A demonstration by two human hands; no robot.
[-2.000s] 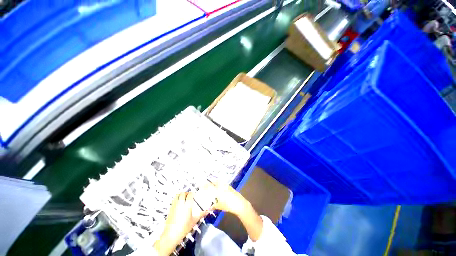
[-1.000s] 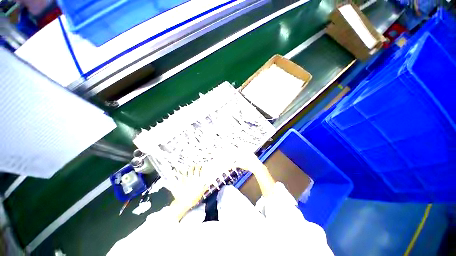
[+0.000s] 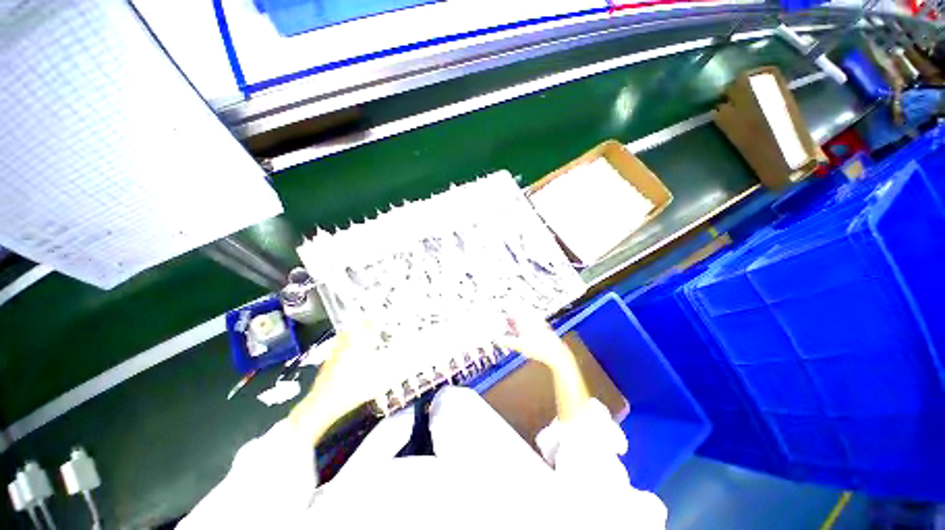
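Observation:
A wide pale tray packed with white power adapters and cords lies tilted in front of me. Metal pins stick out along its far and near edges. My left hand is at the tray's near left corner, washed out by glare, so its fingers are unclear. My right hand is over the near right part of the tray, fingertips on or just above the adapters; I cannot tell if it grips one. Several loose adapters with leads lie at the lower left.
An open carton touches or nearly touches the tray's right side. Another carton stands farther along. A small blue box with a white bottle is left. A blue tote holds cardboard. Stacked blue totes stand right. White sheets hang upper left.
My hands were close together at the tray's near edge and are now apart, left hand at the left corner. The view has turned, bringing the hanging sheets and loose adapters at lower left into view.

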